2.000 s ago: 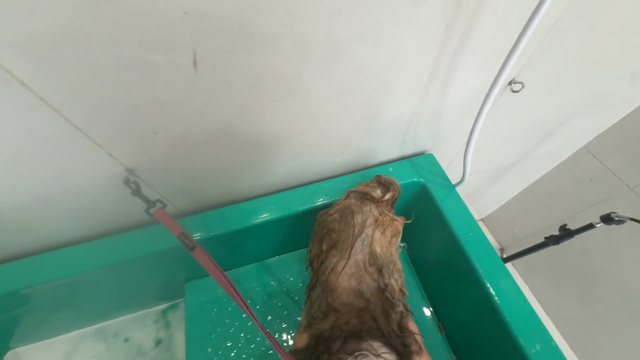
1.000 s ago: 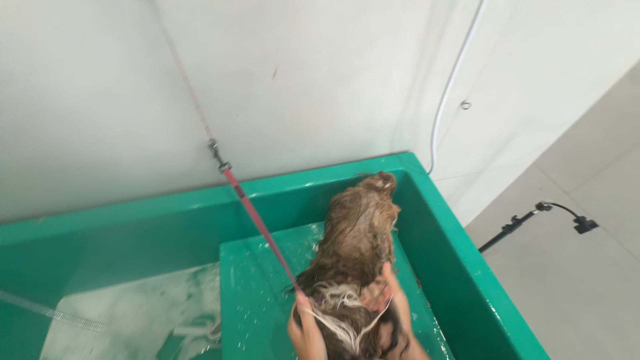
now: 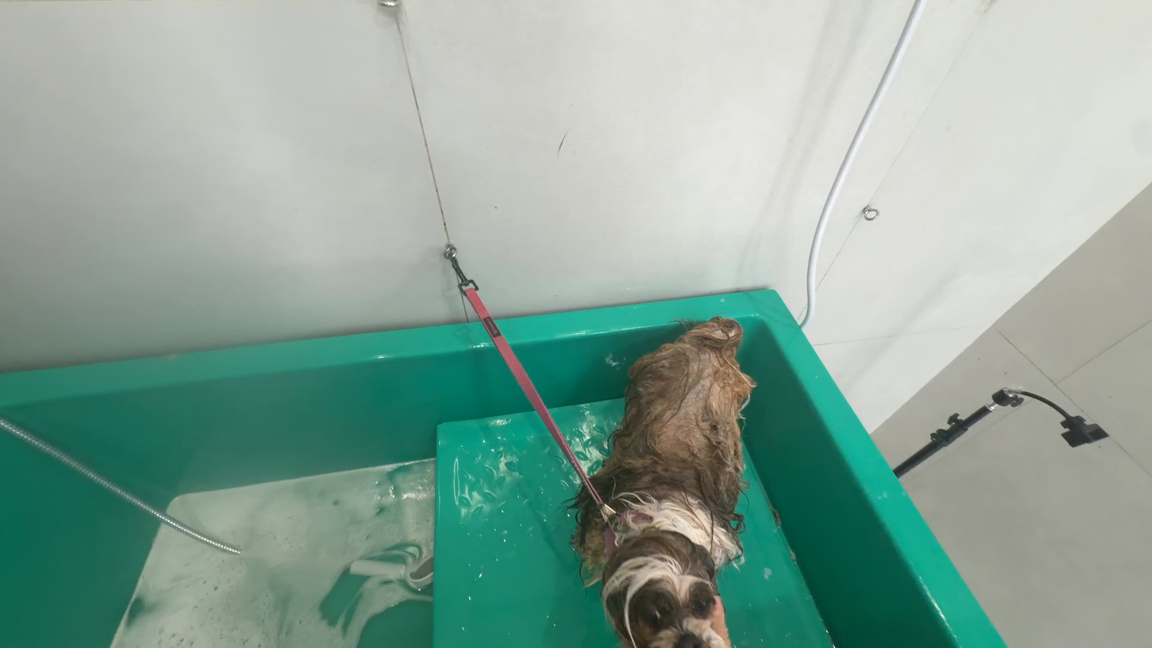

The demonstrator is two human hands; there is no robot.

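Observation:
A wet brown-and-white dog stands on a raised green platform inside a green tub. Its face is at the bottom edge, turned up toward me. A pink leash runs from its neck to a metal clip on a wall ring. Beside the dog's cheek, a small strip of skin shows, seemingly my right hand; the rest is hidden, so its hold cannot be told. My left hand is out of view.
A metal shower hose dips into cloudy, foamy water at left, where a pale object lies. A white hose hangs along the wall. Outside the tub, at right, is a black jointed arm above the tiled floor.
A second ago both my hands were around the dog's neck; now the left is out of view and at most a bit of the right shows. The dog's face has come into view.

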